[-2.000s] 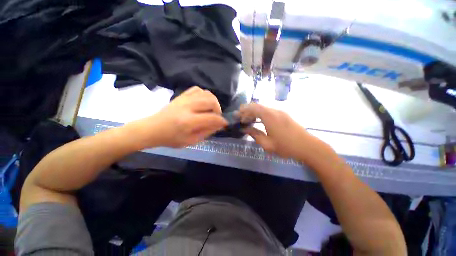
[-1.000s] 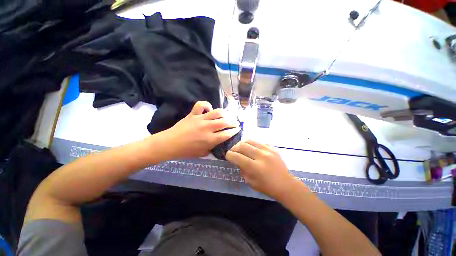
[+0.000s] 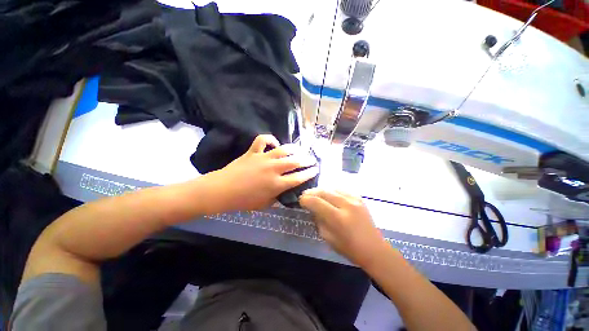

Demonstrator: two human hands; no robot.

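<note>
The black garment piece (image 3: 239,77) lies bunched left of the needle, and its near end runs under my hands. My left hand (image 3: 274,171) lies on the cloth just in front of the needle area, fingers pressing it down. My right hand (image 3: 336,213) pinches the cloth's near edge close to the table's front. The sewing machine (image 3: 413,77) is white with a blue stripe. Its take-up lever cover (image 3: 353,103) stands just behind my hands. The presser foot and needle tip are hidden by glare and my left fingers.
Black shears (image 3: 478,207) lie right of my right hand. The table-edge ruler (image 3: 439,256) runs along the front. Small coloured items (image 3: 559,238) sit at the table's right end. A large black garment bundle (image 3: 51,58) is at far left. Part of a blue crate (image 3: 555,310) shows at lower right.
Since two seconds ago, both hands have shifted so my left fingers lie flat on the cloth and my right hand is lower at its edge. The camera view has also shifted.
</note>
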